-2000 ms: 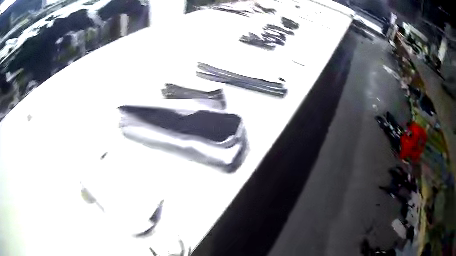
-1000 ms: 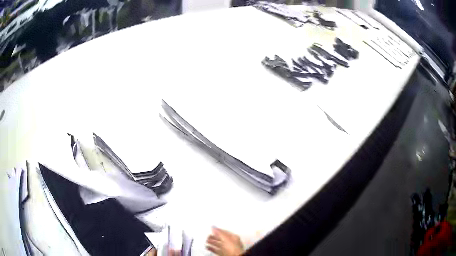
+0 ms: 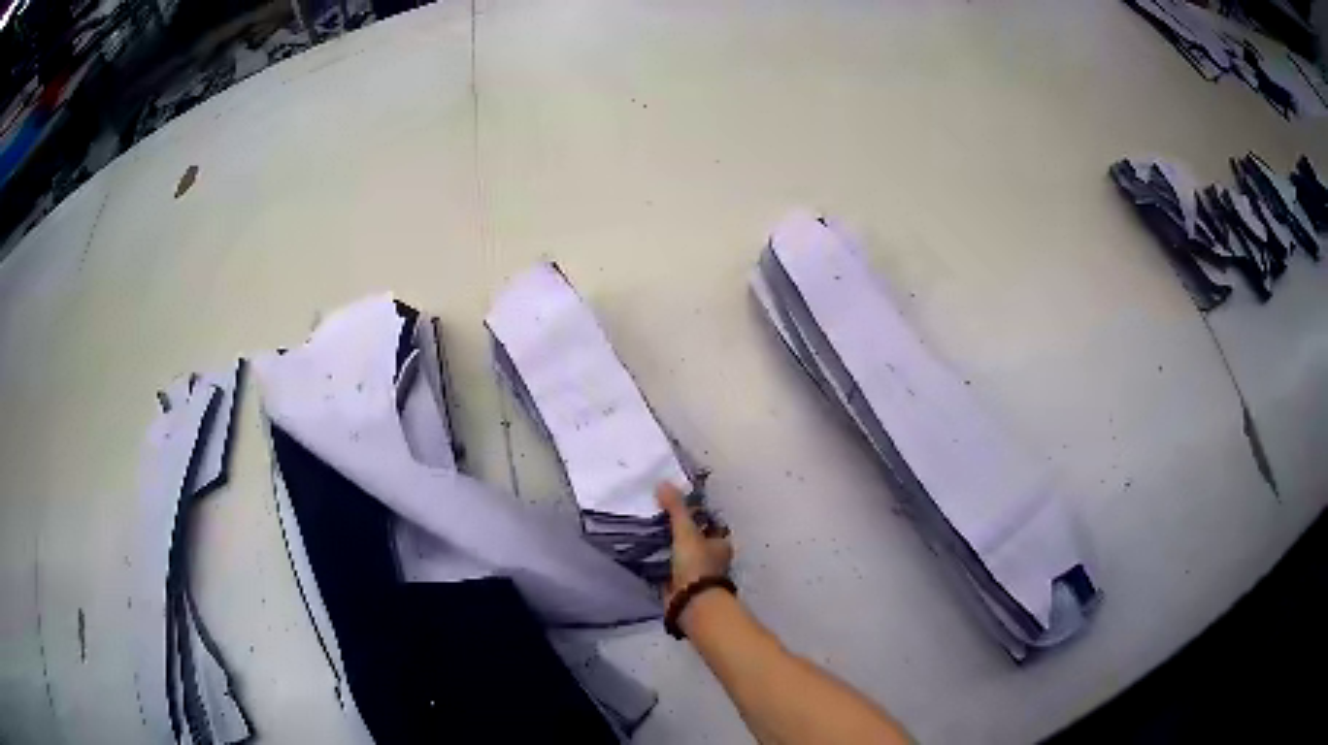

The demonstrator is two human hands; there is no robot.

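Note:
My right hand (image 3: pixel 699 550), with a dark beaded bracelet, is at the near end of a short strip stack (image 3: pixel 590 393). The thumb lies on the pale top paper and the fingers are at the dark layered edge, partly hidden. My left hand is not in view. Left of this stack lies a large dark panel stack (image 3: pixel 452 655), its pale paper (image 3: pixel 437 495) folded back across it. A longer strip stack (image 3: pixel 918 422) lies to the right, with a dark corner showing at its near end.
Narrow curved stacks (image 3: pixel 182 568) lie at the far left. Small dark-edged pieces (image 3: pixel 1231 226) lie in a group at the right, with more pieces (image 3: pixel 1238 58) beyond. The off-white table (image 3: pixel 655 146) has visible seams. Its near edge curves down at the lower right.
The view has moved closer over the stacks and is less overexposed. My right hand has moved from the bottom edge onto the short strip stack, which now lies straighter with its paper top showing.

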